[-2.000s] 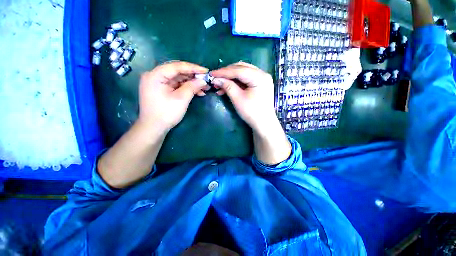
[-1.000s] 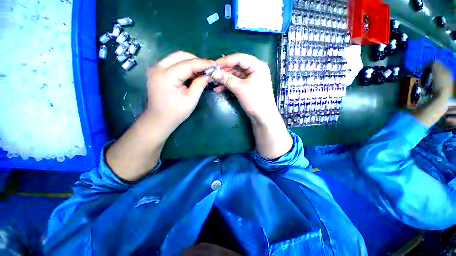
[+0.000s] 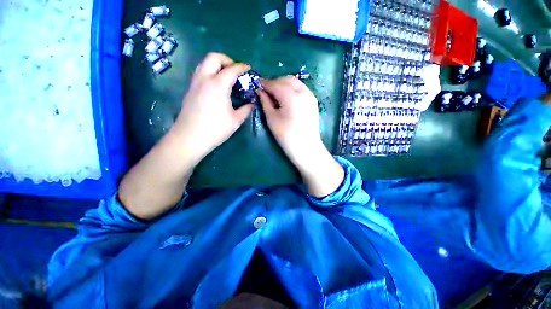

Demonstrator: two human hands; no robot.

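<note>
My left hand [image 3: 211, 108] holds a round black unit [image 3: 244, 89] with a white patch on top, between thumb and fingers. My right hand [image 3: 290, 111] touches the unit's right side with its fingertips; whether they pinch a small part there is hidden. Thin dark pieces show just below the unit. A loose pile of small silver-white cylinders [image 3: 153, 43] lies on the dark green surface beyond and left of my left hand. A small silvery piece [image 3: 303, 73] lies just beyond my right hand.
Large blue bin [image 3: 109, 90] at left; small blue bin [image 3: 360, 24] beyond my hands, two clear sleeves [image 3: 272, 16] beside it. Parts tray [image 3: 380, 90], red bin [image 3: 456, 35] and black units [image 3: 456, 101] at right. Another worker's blue sleeve [image 3: 513, 187] is far right.
A round black unit is now in my left hand, where a small silvery part was pinched between both hands before. My right hand has lowered slightly. The other worker's arm has moved.
</note>
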